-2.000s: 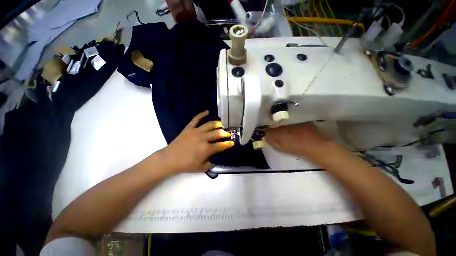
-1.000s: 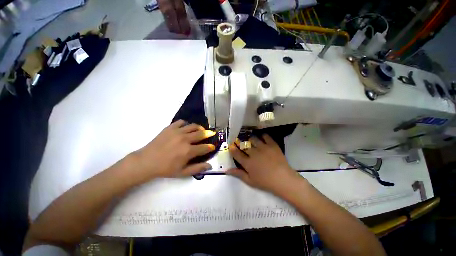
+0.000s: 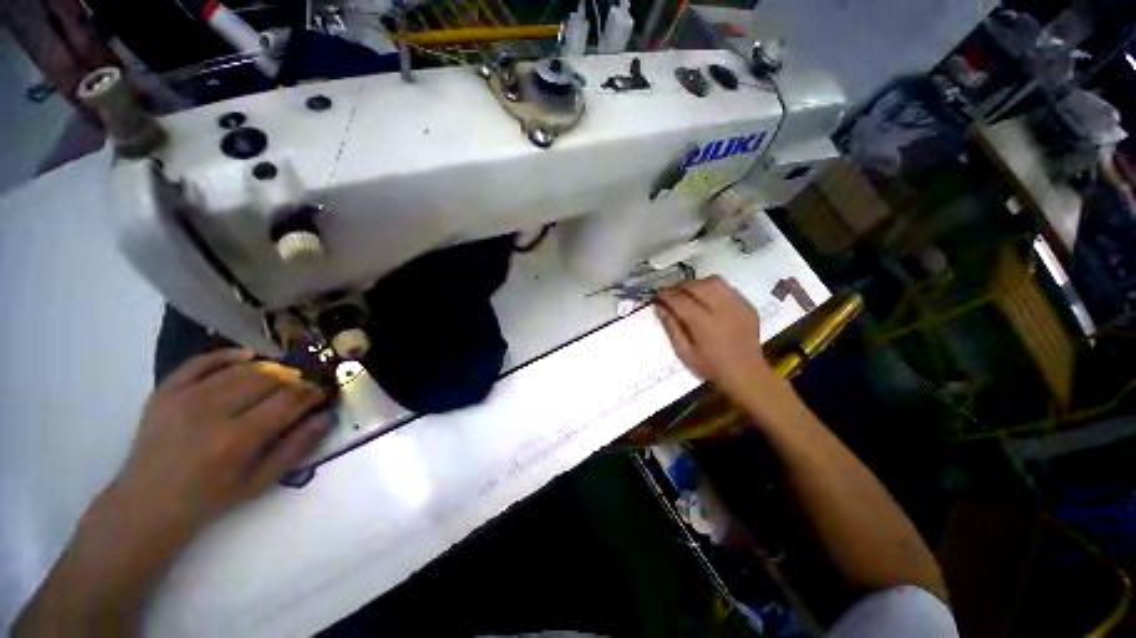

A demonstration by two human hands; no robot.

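Note:
The white JUKI sewing machine (image 3: 461, 168) spans the view, its needle area lit at the lower left. Navy cloth (image 3: 439, 327) lies under the machine arm, right of the needle, with more dark cloth left of the needle. My left hand (image 3: 231, 418) holds the cloth down beside the presser foot, fingertips lit; its thumb side is partly hidden. My right hand (image 3: 713, 327) is on the table's right part, fingertips at the thread snips (image 3: 650, 284). Whether it grips them cannot be told.
A white table (image 3: 548, 436) has a printed scale along its front. A yellow bar (image 3: 822, 343) runs by its right corner. Thread post (image 3: 112, 106) stands on the machine head. Cardboard boxes (image 3: 847, 199) and cluttered racks stand at right. A person's arm (image 3: 62, 44) shows at top left.
The view has turned right. My right hand has left the needle area and moved right to the snips. My left hand stays by the needle. Navy cloth now shows more to the needle's right.

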